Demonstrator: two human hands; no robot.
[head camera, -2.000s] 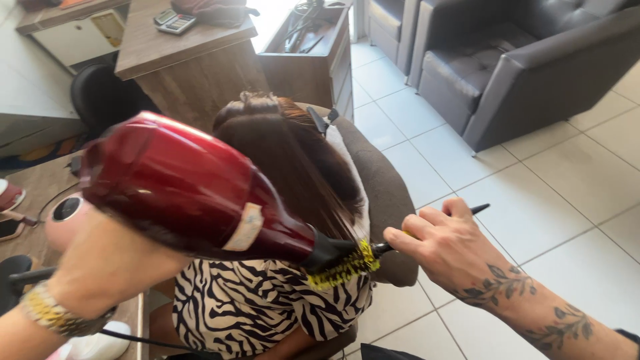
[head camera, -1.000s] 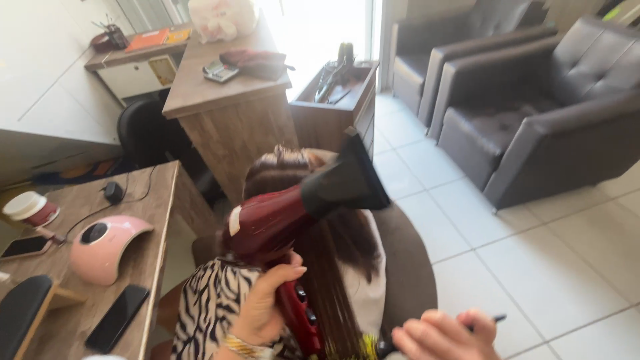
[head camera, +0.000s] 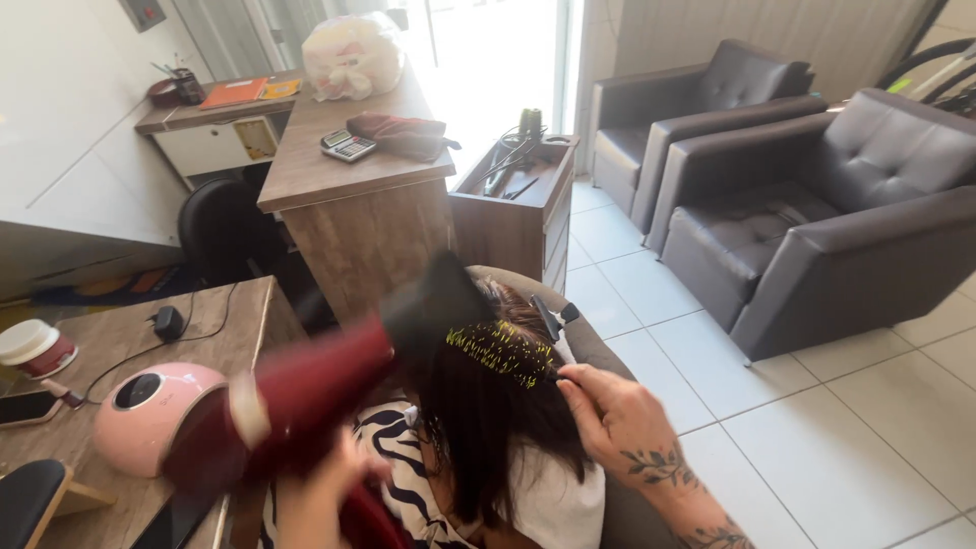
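My left hand (head camera: 328, 476) is closed round the handle of a red hair dryer (head camera: 320, 381), blurred, its black nozzle (head camera: 438, 301) beside the head of a seated person. In my right hand (head camera: 621, 415) is the dark handle of a round hairbrush (head camera: 503, 352); its yellow bristles poke through the dark hair near the top of the head. The long hair (head camera: 476, 442) hangs down below the brush. A black hair clip (head camera: 547, 316) sits in the hair at the right. The person wears a zebra-print garment (head camera: 393, 450), and a white cloth (head camera: 560, 488) lies over the back.
Left, a wooden table (head camera: 259, 305) bears a pink nail lamp (head camera: 152, 404), phones and a jar (head camera: 36, 347). Ahead stand a desk (head camera: 354, 183) with a calculator (head camera: 348, 145) and an open-topped wooden cart (head camera: 511, 229) holding tools. Grey armchairs (head camera: 823, 229) stand right on the tiled floor.
My right hand and the brush have moved up from the hair's lower lengths to the head. The dryer has swung left of the head. The view has shifted.
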